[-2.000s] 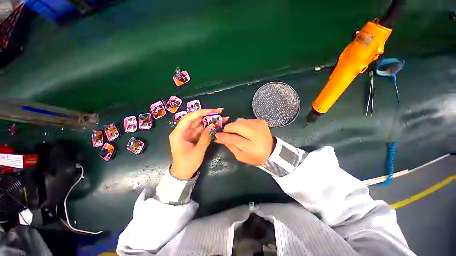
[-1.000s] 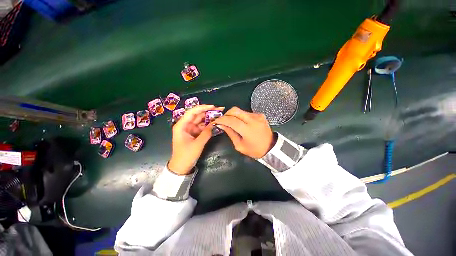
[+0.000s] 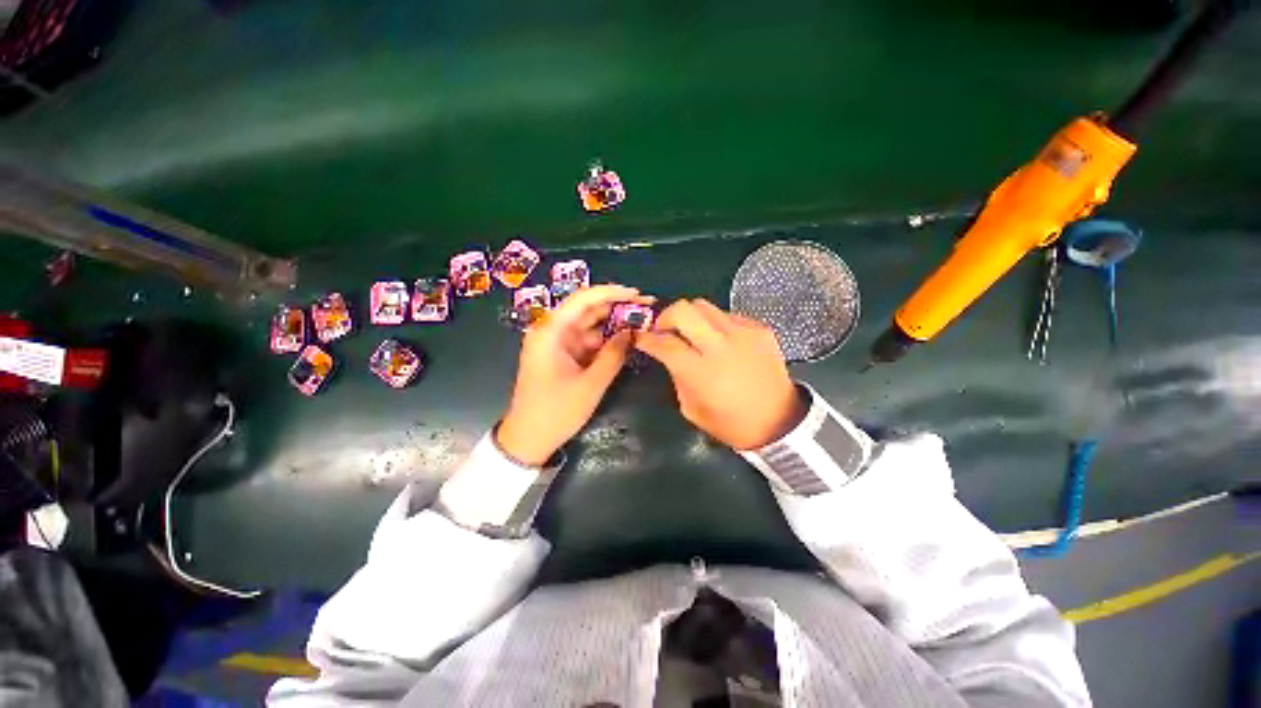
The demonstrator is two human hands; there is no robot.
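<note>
A small pink-rimmed housing [image 3: 632, 317] is held between my two hands, above the green mat. My left hand [image 3: 564, 371] grips it from the left with thumb and fingers. My right hand [image 3: 733, 371] has its fingertips at the housing's right side; whether they hold a small part is too small to tell. More pink-edged housings with orange insides [image 3: 430, 299] stand in a loose row to the left, some partly behind my left hand. One housing [image 3: 602, 191] stands apart, farther back, with a grey piece at its top edge.
A round grey screw dish [image 3: 794, 302] is right of my hands. Beyond it lie an orange electric screwdriver [image 3: 1016, 228], tweezers [image 3: 1043, 306], a blue wrist strap [image 3: 1102, 245] and a coiled blue cord [image 3: 1076, 495]. A metal rail [image 3: 152, 246] and black device [image 3: 166, 360] are at left.
The view has shifted, so bench items appear displaced. My hands stay together at the housing; my right fingers have moved from its lower edge to its right side, and its face now shows a dark piece.
</note>
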